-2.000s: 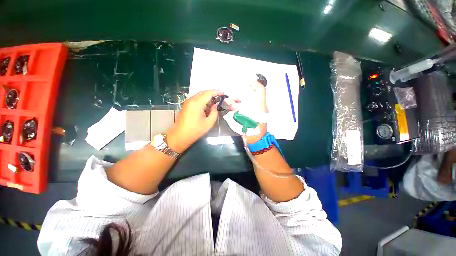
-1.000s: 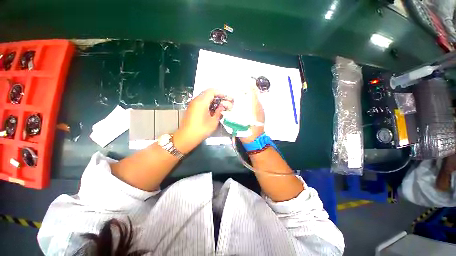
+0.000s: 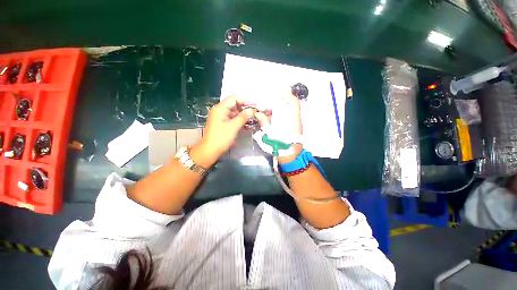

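My left hand (image 3: 222, 126) holds a small dark round module (image 3: 251, 119) between its fingers, over the near left part of a white paper sheet (image 3: 261, 73). My right hand (image 3: 288, 122) meets it there, washed out by glare, holding a white dispensing syringe whose green cap (image 3: 276, 144) shows at the wrist. The syringe's tip is hidden or too bright to see. A clear hose (image 3: 295, 194) runs from the cap over my right forearm. A second dark module (image 3: 299, 90) lies on the paper beyond my right hand.
A red tray (image 3: 51, 122) with modules stands at left. Grey pads (image 3: 163, 146) and folded white paper (image 3: 129, 144) lie nearer. A blue pen (image 3: 335, 109) is on the sheet. At right are plastic-wrapped strip (image 3: 401, 124) and black controller (image 3: 436, 116). A module (image 3: 234, 37) lies beyond; a person's sleeve (image 3: 488, 207) shows.
The green cap has turned and shifted at my right wrist, and my fingers have changed position around the held module. The module on the far surface has moved left.
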